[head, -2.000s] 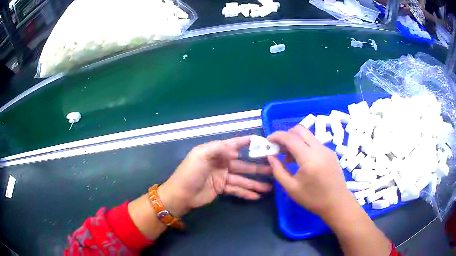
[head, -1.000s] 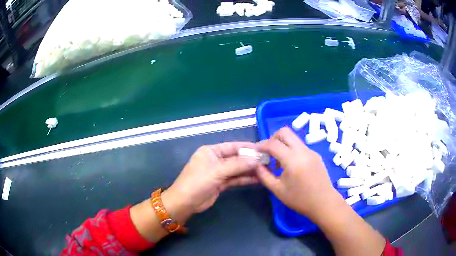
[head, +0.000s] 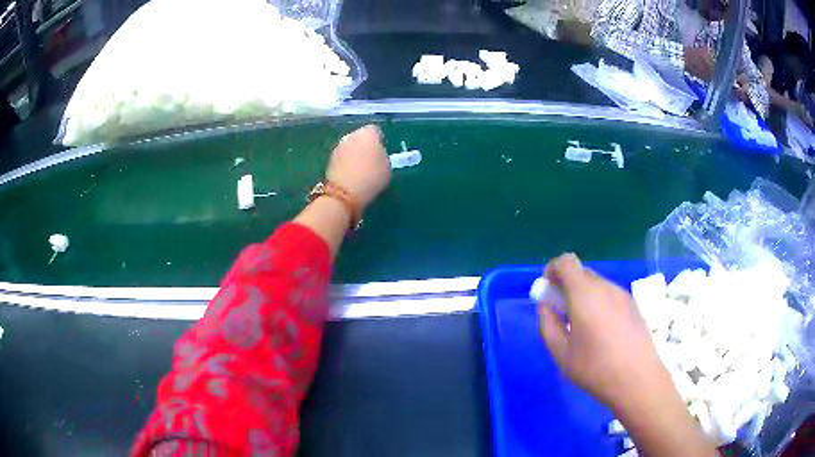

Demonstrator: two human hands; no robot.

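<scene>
My left hand [head: 360,167] is stretched out over the green belt, back of the hand up, its fingertips hidden. It is beside a stemmed white unit [head: 406,159] on the belt; contact cannot be told. Another white block with a thin stem [head: 247,192] lies on the belt to its left. My right hand [head: 597,332] is over the blue tray [head: 527,375], fingers closed on a small white piece [head: 545,293]. White housings [head: 715,330] are piled in the tray and its open clear bag [head: 760,219].
A large clear bag of white parts [head: 197,67] and a loose pile [head: 465,71] lie beyond the belt [head: 465,214]. More stemmed pieces [head: 579,154] and a small one [head: 58,243] are on the belt. Metal rails [head: 402,299] edge it. People [head: 643,27] sit at far right.
My hands have separated. My left hand has moved forward over the belt; my right stays over the tray with a white piece. The view has tilted up. A stemmed block now shows on the left belt.
</scene>
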